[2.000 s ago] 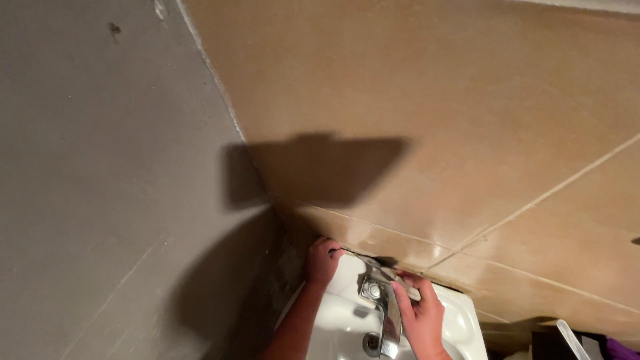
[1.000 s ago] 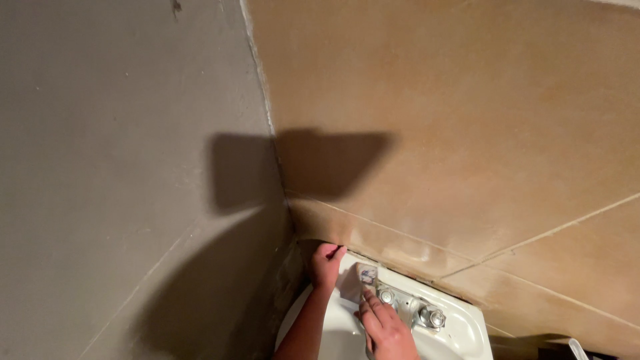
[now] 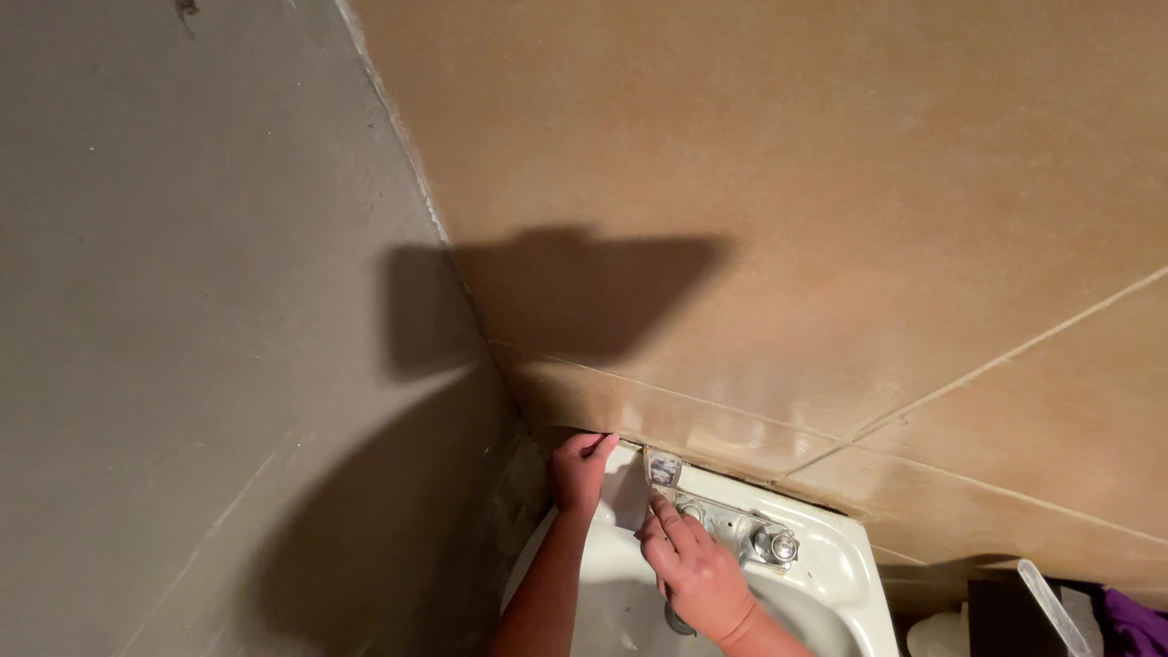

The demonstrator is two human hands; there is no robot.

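Note:
A white ceramic washbasin (image 3: 821,538) stands against the tiled wall, with a chrome faucet handle (image 3: 783,547) on its back ledge. My left hand (image 3: 580,470) is at the basin's back left corner, thumb and finger pinched together on a thin dark strip or edge at the wall joint; what it is cannot be made out. My right hand (image 3: 691,566) holds a flat putty knife or scraper (image 3: 663,469), its blade bearing print and its far end at the joint between basin and wall. The faucet's middle is partly hidden behind this hand.
A grey wall (image 3: 201,274) meets the tan tiled wall (image 3: 821,182) in a corner left of the basin. At lower right are a dark box-like object (image 3: 1008,620), a clear plastic piece (image 3: 1051,607) and purple cloth (image 3: 1131,625). Shadows fall across both walls.
My right hand, over the faucet two seconds ago, has moved left along the basin's back ledge. My left hand stays at the back left corner.

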